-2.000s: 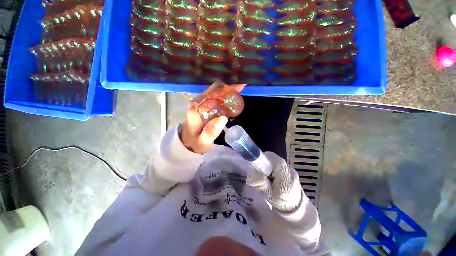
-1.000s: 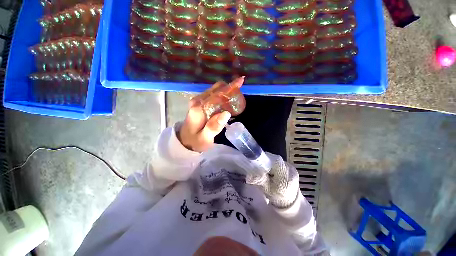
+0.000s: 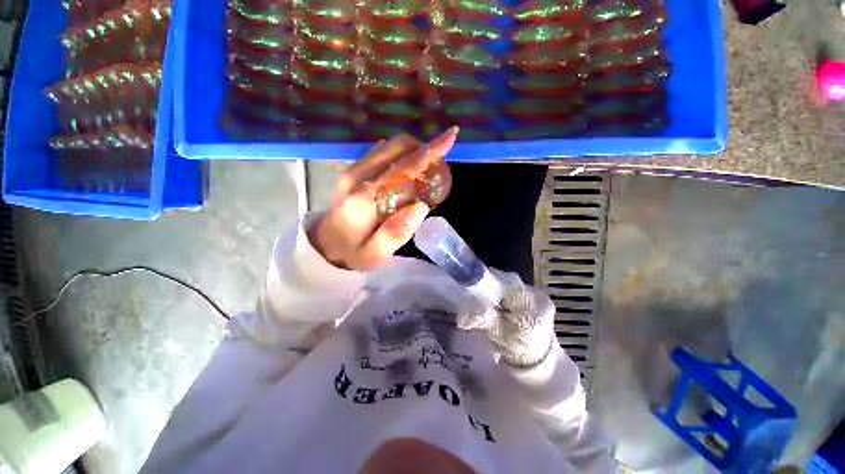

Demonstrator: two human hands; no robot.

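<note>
My left hand (image 3: 371, 208), bare, holds an amber-orange, glossy, see-through moulded soft piece (image 3: 435, 185) with rounded lobes just off the near edge of the blue work tray. My right hand (image 3: 514, 319), in an off-white knitted glove, is shut on a large clear syringe (image 3: 452, 255) with bluish contents. The syringe tip points up and left at the piece, close to my left thumb; whether its needle is in the piece cannot be told. The blue work tray (image 3: 445, 150) holds rows of dark red-brown pieces with green glints.
A second blue tray (image 3: 83, 201) with rows stands at the left. On the speckled worktop (image 3: 778, 130) at the right are a pink ball (image 3: 831, 81) and a dark red packet (image 3: 758, 9). Below are a slotted drain grate (image 3: 573, 268), a blue stool (image 3: 727, 407), a cable and a pale bin (image 3: 51, 430).
The piece has been turned in my left hand, whose fingers now wrap more behind it. The syringe stays close to it at nearly the same angle. The view has shifted slightly.
</note>
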